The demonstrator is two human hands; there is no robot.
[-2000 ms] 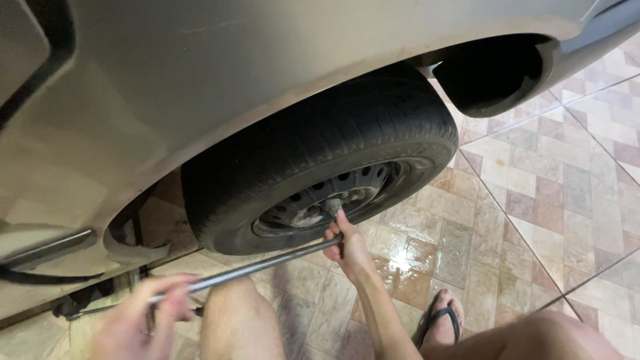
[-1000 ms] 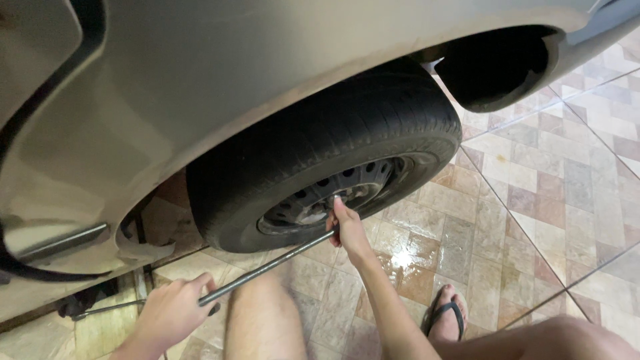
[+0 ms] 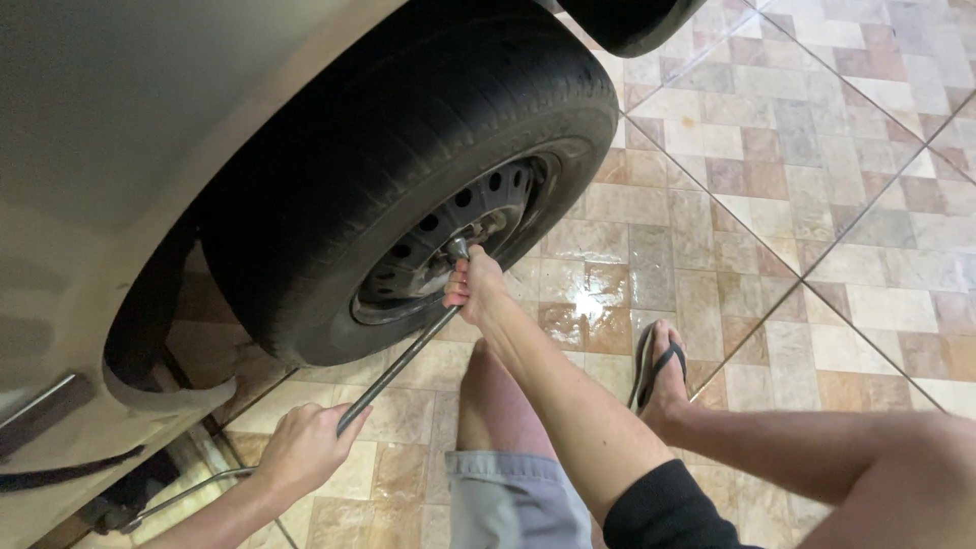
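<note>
A black tire (image 3: 427, 152) on a dark steel wheel rim (image 3: 400, 267) sits inside the car's wheel arch. The socket end (image 3: 458, 247) of a lug wrench is at the wheel's hub area; which nut it sits on cannot be told. My right hand (image 3: 473, 286) is closed around the wrench just behind the socket end. From there the metal bar (image 3: 396, 367) of the wrench slants down to the left, where my left hand (image 3: 316, 442) grips its far end.
The car's body panel (image 3: 130, 122) fills the upper left. Below its edge, a thin bent metal rod (image 3: 191, 492) runs to a dark part under the car, probably a jack. My foot in a flip-flop (image 3: 663, 366) rests on the tiled floor (image 3: 732, 229), which has a wet shine.
The view has come closer to the wheel. My left hand, blurred two seconds ago, has shifted along with the bar's far end, and the bar slants more steeply. My right hand stays by the hub.
</note>
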